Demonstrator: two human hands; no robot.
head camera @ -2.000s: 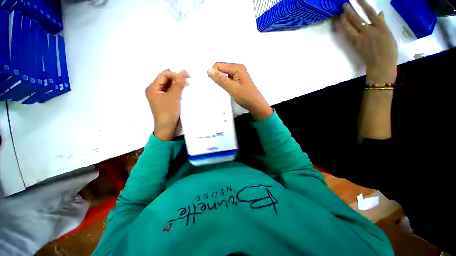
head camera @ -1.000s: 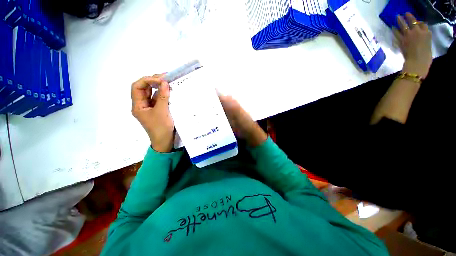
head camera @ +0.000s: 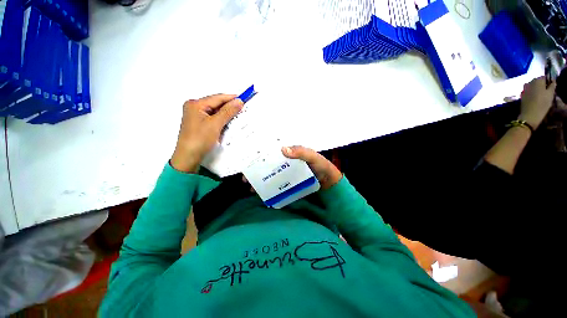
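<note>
A flat white retail box (head camera: 283, 177) with blue edges lies slanted in front of my body, small print facing up. Its near end, with a blue strip and a pale flap, is over my lap. My left hand (head camera: 210, 124) grips the far end, thumb and fingers on the blue end flap (head camera: 247, 94). My right hand (head camera: 311, 160) holds the box's right side near the lower end, thumb on top and fingers hidden beneath. The box's white middle blends into the white table.
Tall rows of blue boxes (head camera: 46, 74) stand on the table at the left. A fanned stack (head camera: 373, 43) and a single box (head camera: 451, 53) lie at the upper right. A person in black (head camera: 528, 115) sits at the right beside a blue box piece (head camera: 507, 45). Clear plastic (head camera: 245, 7) lies at the back.
The box has turned more slantwise, its near end shifting right. The grey-white flap at its far end now shows as blue under my left fingers. The neighbour's hand has moved right, off the blue piece.
</note>
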